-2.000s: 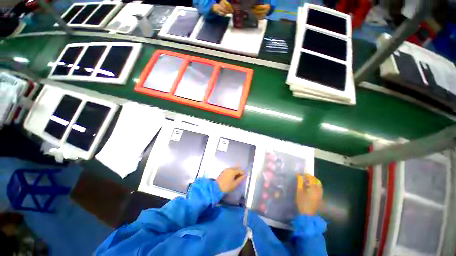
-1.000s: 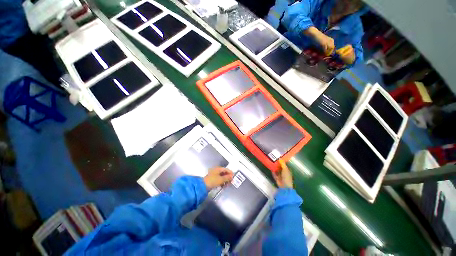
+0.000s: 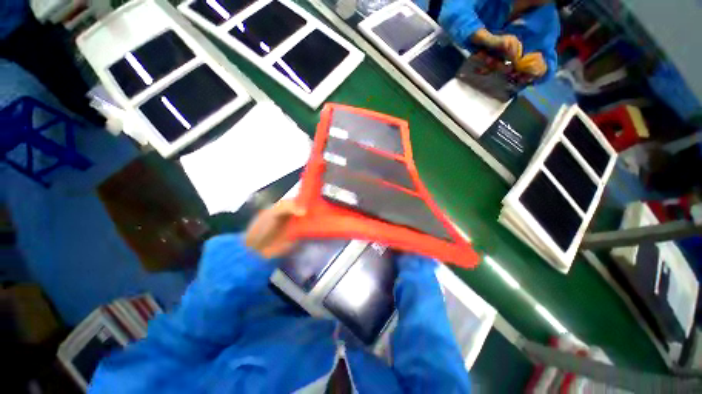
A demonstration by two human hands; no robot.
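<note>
A red foam tray point(image 3: 416, 181) with three dark tablets point(image 3: 373, 165) in its slots is raised and tilted in front of me, small white labels toward its left side. My left hand point(image 3: 269, 228) is blurred and grips the tray's near left corner. My right hand is hidden behind the tray's near edge; only its blue sleeve shows. Below lies a white foam tray point(image 3: 314, 296), partly covered by the red one, with glossy tablets point(image 3: 359, 295) in it. A white sleeve stack point(image 3: 245, 158) lies to its left.
White trays of black tablets stand at the upper left point(image 3: 173, 92) and on the green conveyor point(image 3: 462, 173). Stacked white trays point(image 3: 560, 188) are at the right. Another worker's hands point(image 3: 512, 58) work across the belt. A grey post point(image 3: 643, 233) juts in at right.
The red tray has been taken hold of, raised off the conveyor and tilted toward me. My left hand has moved from the white tray to the red tray; my right hand has gone behind it.
</note>
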